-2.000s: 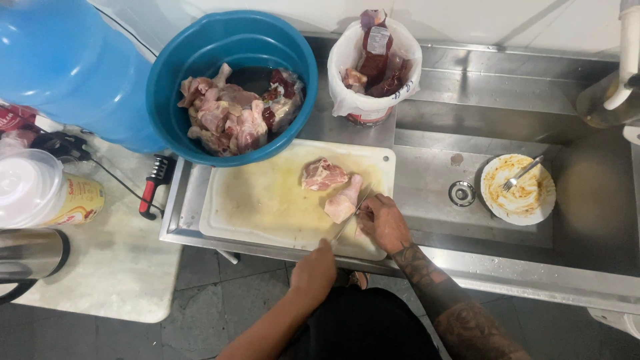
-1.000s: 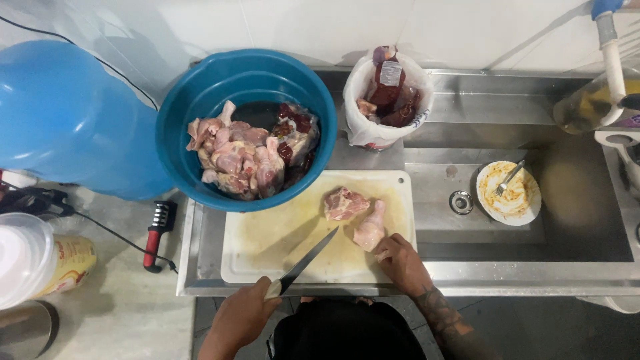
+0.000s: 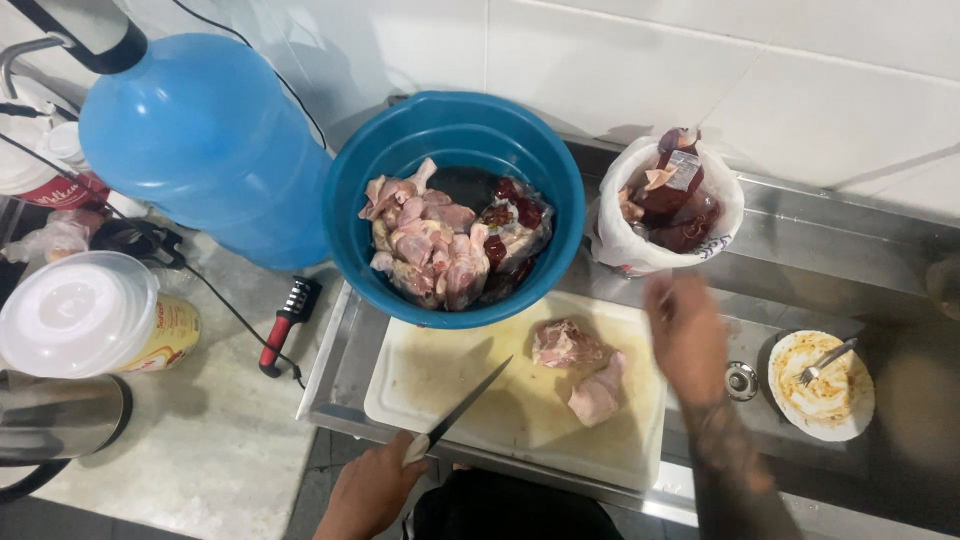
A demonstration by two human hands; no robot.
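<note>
My left hand (image 3: 375, 480) grips the pale handle of a kitchen knife (image 3: 469, 397), its blade over the white cutting board (image 3: 435, 375). Two raw chicken pieces, a thigh (image 3: 564, 343) and a drumstick (image 3: 598, 390), lie on the board's right half. My right hand (image 3: 682, 330), blurred, is raised right of the board, just below a bag-lined bin (image 3: 637, 251) holding dark red packages and scraps; whether it holds anything is unclear. Behind the board, a blue basin (image 3: 454, 112) contains raw chicken pieces (image 3: 431, 247) and bagged dark red meat (image 3: 517, 232).
At right, the steel sink (image 3: 810, 480) holds a soiled plate (image 3: 821, 420) with a fork (image 3: 829, 360). A knife sharpener (image 3: 289, 326), lidded tub (image 3: 82, 315), metal kettle (image 3: 60, 412) and blue water jug (image 3: 202, 150) stand or lie on the left counter (image 3: 195, 457). A black cable crosses there.
My right hand has left the drumstick and moved up toward the lined bin. The knife, at the drumstick two seconds ago, is now farther left, still in my left hand.
</note>
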